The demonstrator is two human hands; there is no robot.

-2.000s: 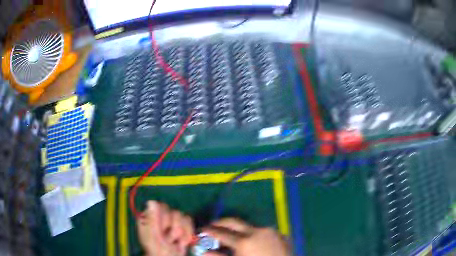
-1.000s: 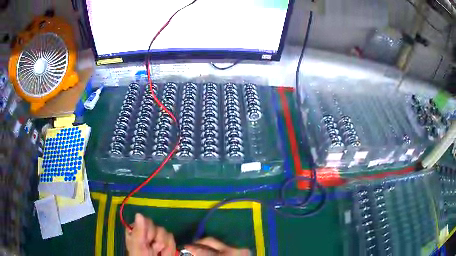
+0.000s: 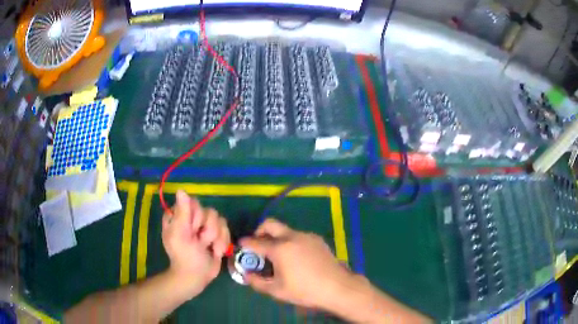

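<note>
My left hand is closed around the red test lead, with its red-orange probe tip at the edge of a round component. My right hand grips this component between thumb and fingers, its pale ringed face up. Part of a silver disc, which looks like the contact base, shows under the component; the rest is hidden by the component and fingers. The dark cable runs from behind my right hand towards the coil at the right.
A blister tray with rows of components lies behind my hands. Stacked trays stand at the right rear, a side tray at the right. The sticker sheet and paper slips lie left. An orange fan and monitor stand behind.
The view has tilted down, so both hands and the component appear higher and more fully than one second ago. The component remains in my right hand, the red lead in my left.
</note>
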